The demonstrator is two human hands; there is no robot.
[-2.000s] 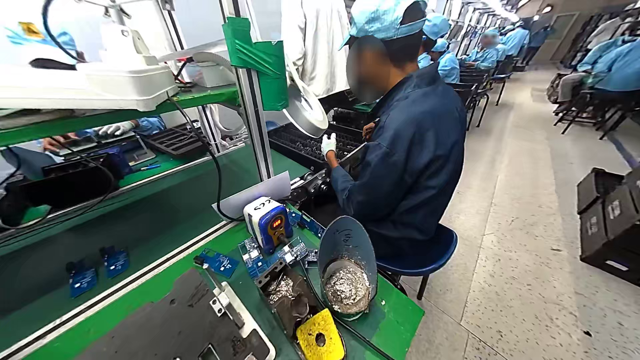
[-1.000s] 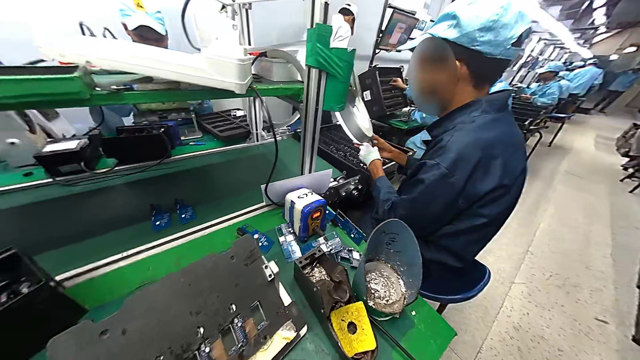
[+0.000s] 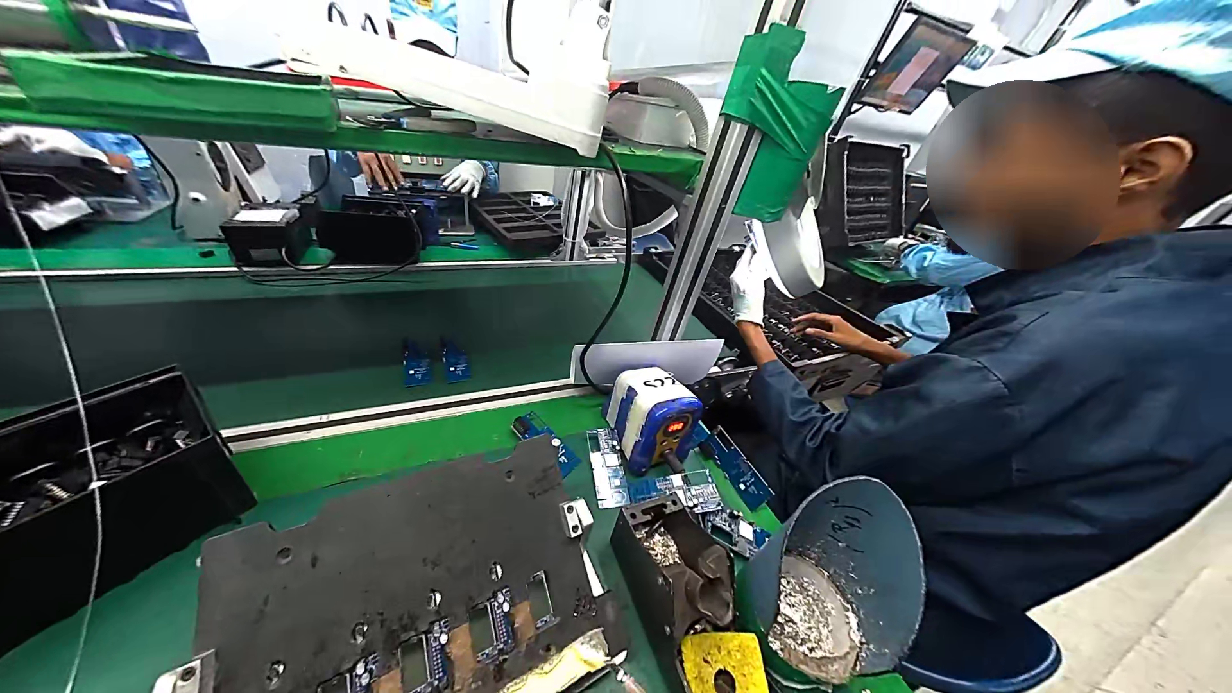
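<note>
Neither of my hands is in the picture. Low in the head view lies a dark fixture plate (image 3: 385, 558) on the green bench, with small blue circuit boards (image 3: 491, 621) set in its cutouts. Behind its right end stands a blue and white soldering station (image 3: 653, 421) with a lit display. Blue circuit boards (image 3: 739, 469) lie around the station. A black iron stand (image 3: 664, 577) holds metal bits, and a yellow sponge (image 3: 722, 662) is at its front. Beside it, a cut-open grey container (image 3: 857, 539) holds silvery solder waste.
At the left is a black bin (image 3: 125, 520) of dark parts. Two blue boards (image 3: 435, 363) lie on the belt behind the bench. A co-worker in a dark blue coat (image 3: 1011, 385) sits close on the right. An aluminium post (image 3: 707, 226) with green tape rises beside a shelf.
The view has swung left and closer to the bench, bringing the black parts bin and more of the fixture plate into sight. The co-worker's gloved hand is now raised beside the white round lamp.
</note>
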